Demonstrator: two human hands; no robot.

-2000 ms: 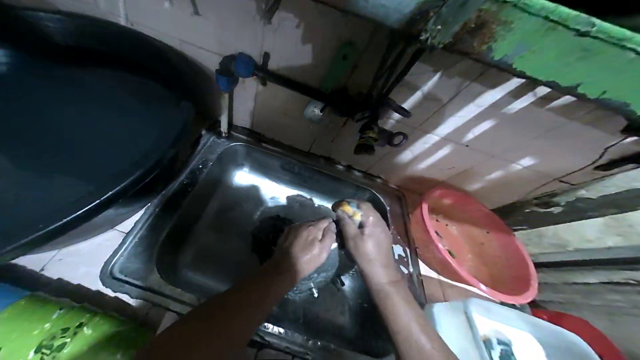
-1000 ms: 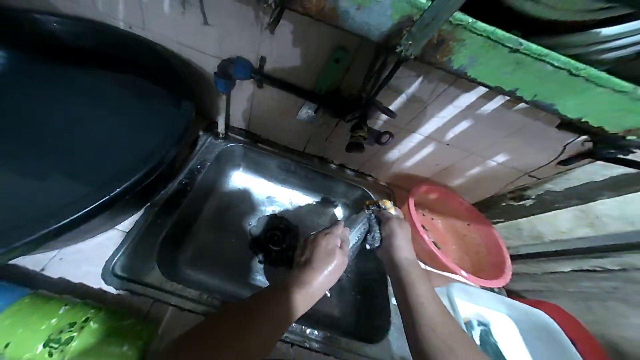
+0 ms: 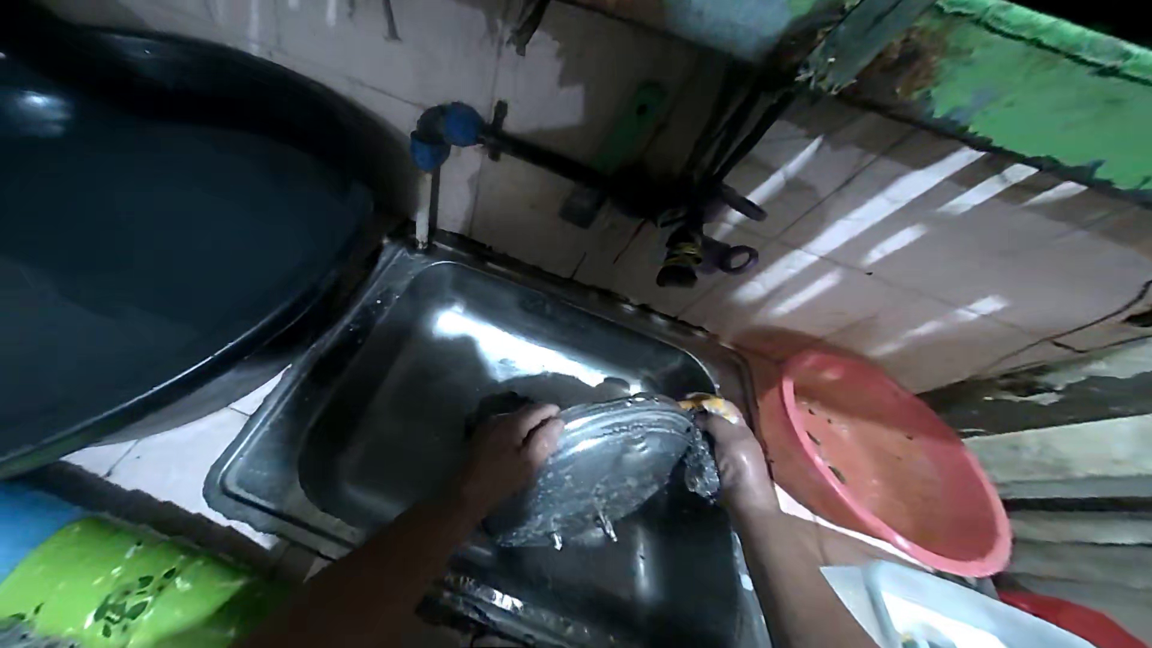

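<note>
A wet, dented metal pot lid or shallow pan (image 3: pixel 603 468) is tilted over the stainless steel sink (image 3: pixel 387 378), with water dripping from its lower edge. My left hand (image 3: pixel 513 450) grips its left rim. At its right rim, my right hand (image 3: pixel 733 450) holds a yellowish sponge (image 3: pixel 706 403) against the metal; a clear, crumpled or foamy mass (image 3: pixel 700 468) hangs beside the fingers. A dark object (image 3: pixel 490 409) lies in the sink behind my left hand, mostly hidden, its kind unclear.
A large black basin (image 3: pixel 180 270) stands left of the sink. On the wall is a faucet (image 3: pixel 681 261) with dark pipes. To the right are a pink plastic basin (image 3: pixel 900 459) and a white container (image 3: pixel 954 612). A green patterned container (image 3: pixel 126 585) sits at lower left.
The metal piece, seen nearly edge-on one second ago, now shows its broad face. Both hands stay at its rim. The dark object in the sink, visible a second ago, is now mostly covered.
</note>
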